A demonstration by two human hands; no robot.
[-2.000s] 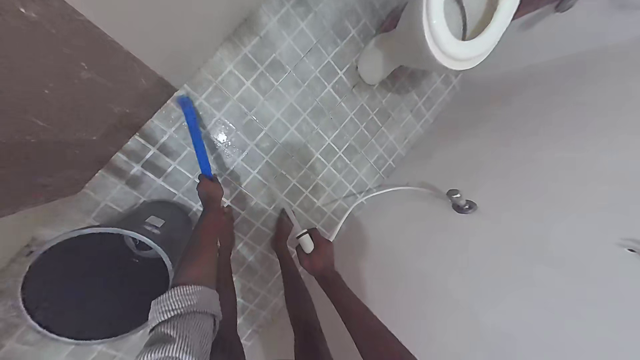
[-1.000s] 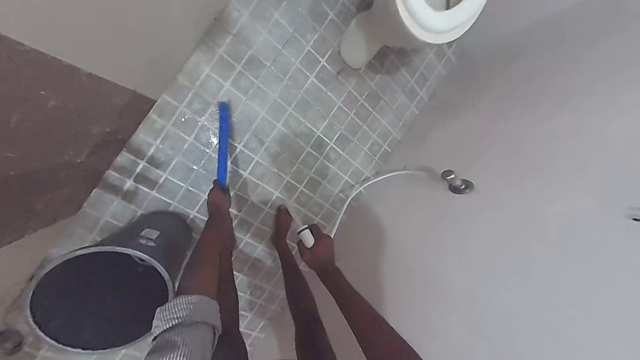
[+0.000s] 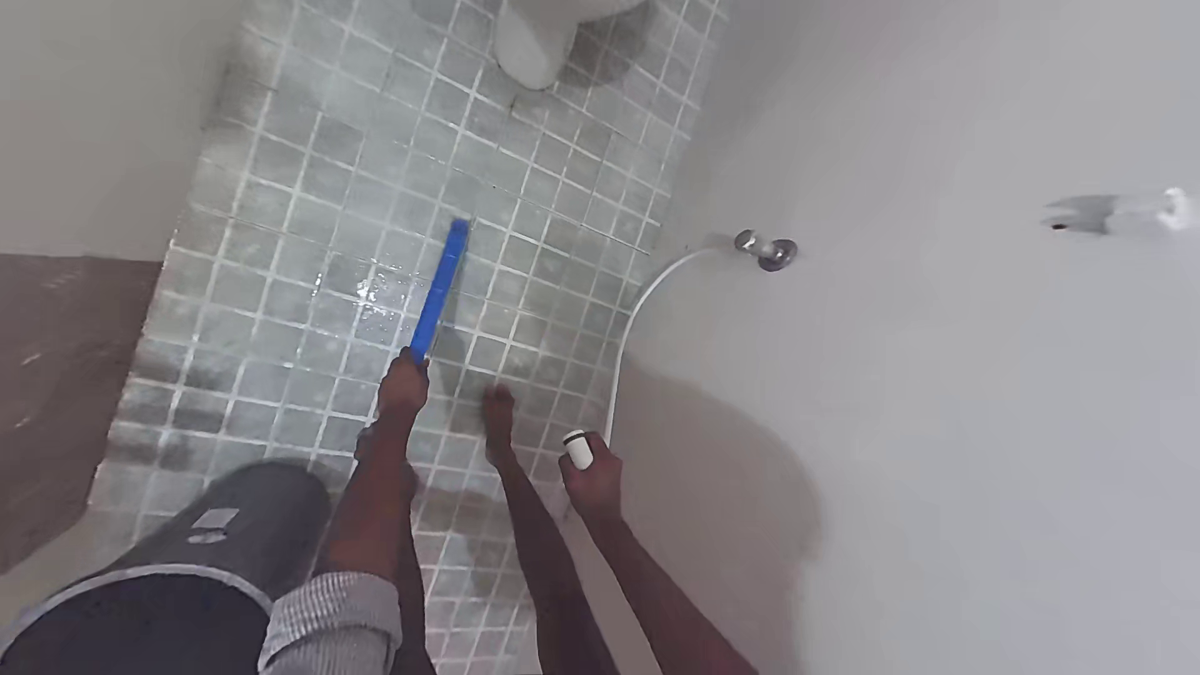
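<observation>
My left hand (image 3: 403, 382) is closed around the near end of a long blue brush or stick (image 3: 439, 291); its far tip is over the wet grey floor tiles (image 3: 375, 291). Further right, my right hand (image 3: 593, 473) grips a white spray head (image 3: 578, 451), held near the wall. From there a white hose (image 3: 622, 342) curves up to a chrome valve (image 3: 766, 249) on the wall. No water stream can be made out. Whether the blue tip touches the floor I cannot tell.
A dark grey bucket (image 3: 272, 511) stands at the lower left, close to my left forearm. The base of a white toilet (image 3: 532, 47) is at the top. My bare feet are on the tiles between my arms. A chrome tap (image 3: 1092, 214) juts from the right wall.
The blue tool has swung from pointing up-left to pointing up-right, with my left hand still on it. The water stream seen from the spray head earlier no longer shows. The view has shifted.
</observation>
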